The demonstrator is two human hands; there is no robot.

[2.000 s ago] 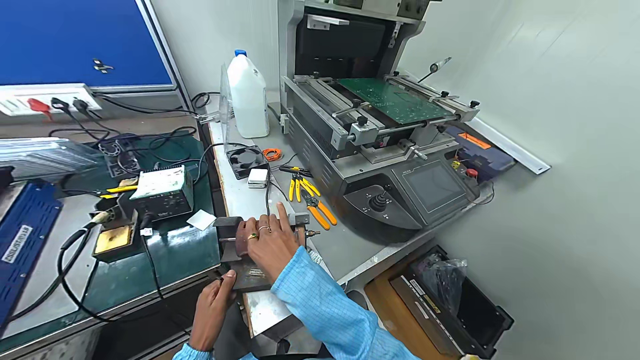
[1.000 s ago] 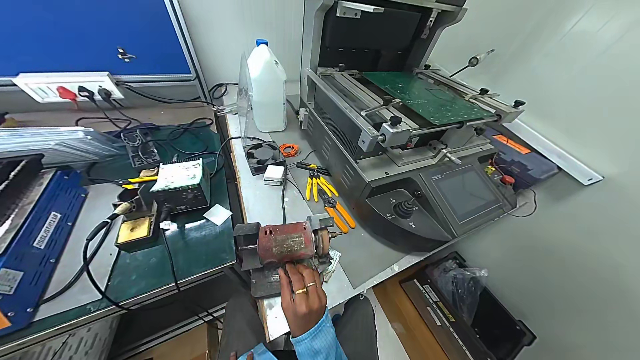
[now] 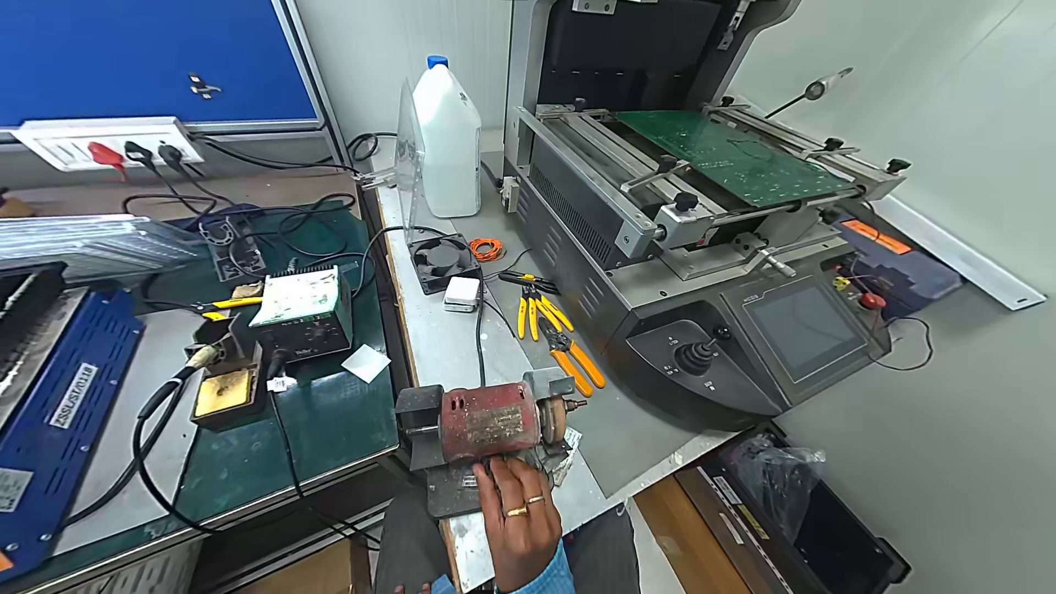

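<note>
A small red bench grinder (image 3: pixel 493 419), worn and dirty, sits on the narrow grey worktop near its front edge. My right hand (image 3: pixel 521 520), with two rings, has its fingers against the front of the grinder's dark base (image 3: pixel 452 488); its thumb is hidden. Only fingertips of my left hand (image 3: pixel 412 589) show at the bottom edge, so what it touches cannot be seen. The grinder has a wheel (image 3: pixel 553 421) and a pointed spindle at its right end, and a dark guard at its left. Behind it lie orange-handled wire strippers (image 3: pixel 577 363) and yellow-handled pliers (image 3: pixel 540 313).
A rework machine (image 3: pixel 660 313) holding a green circuit board (image 3: pixel 726 157) stands at right. Behind the grinder are a black fan (image 3: pixel 444 262), a white box (image 3: pixel 462 293) and a plastic jug (image 3: pixel 450 148). Left, a soldering station (image 3: pixel 304 318) and cables occupy the green mat (image 3: pixel 322 445).
My right hand has gone from the top of the grinder's body to the front of its base. My left hand has left the grinder's front for the bottom edge. The view has shifted.
</note>
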